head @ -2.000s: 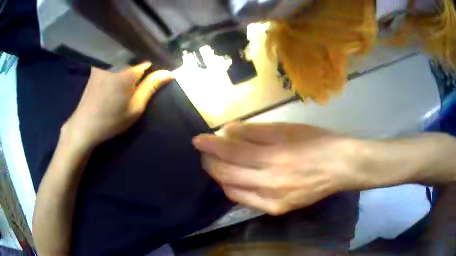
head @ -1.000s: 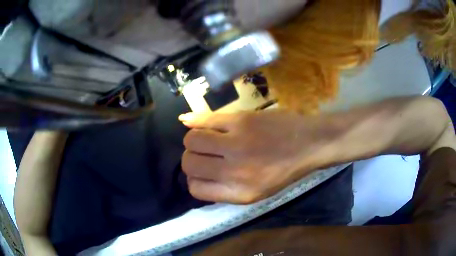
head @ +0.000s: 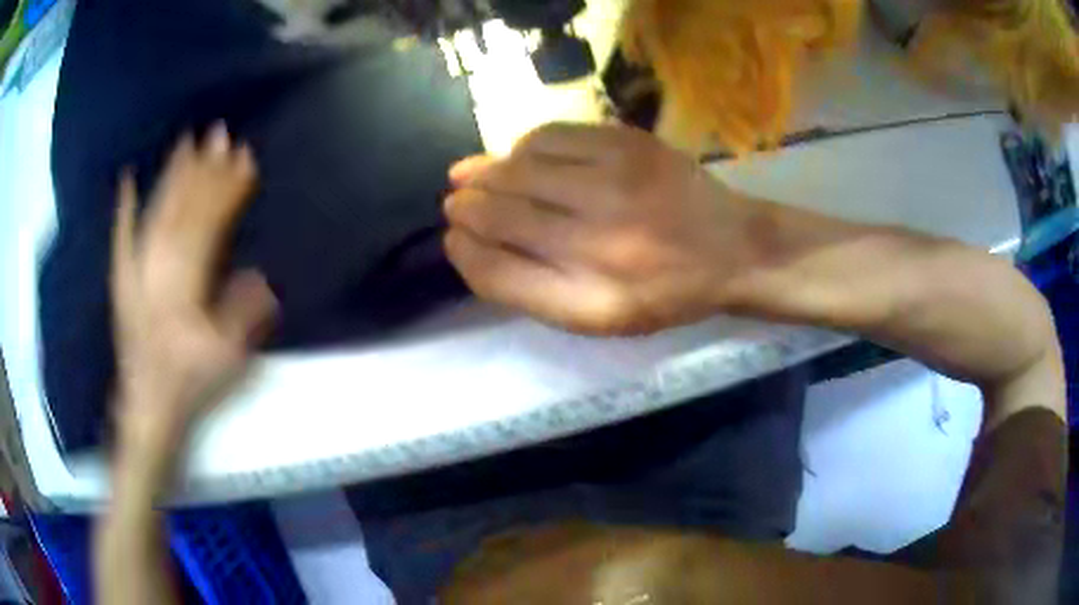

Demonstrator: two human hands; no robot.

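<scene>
The dark garment piece (head: 343,177) lies across the left and middle of the white machine table, its right edge near the brightly lit needle plate (head: 506,95). My right hand (head: 603,231) is bent over the cloth's right edge just below the plate, fingertips closed on it. My left hand (head: 189,272) is blurred, fingers spread over the left part of the cloth; it grips nothing visible. The needle area is cut by the top edge and glare hides its detail.
A yellow-orange fluffy bundle (head: 722,71) hangs right of the plate. A measuring tape (head: 521,423) runs along the table's front edge. A blue crate (head: 237,555) is below left. A white sheet (head: 882,461) and my lap are below the table.
The machine head has mostly left the view at the top. My left hand, earlier hidden behind it, shows spread on the cloth. The cloth has cleared the table's front strip; my right hand appears higher.
</scene>
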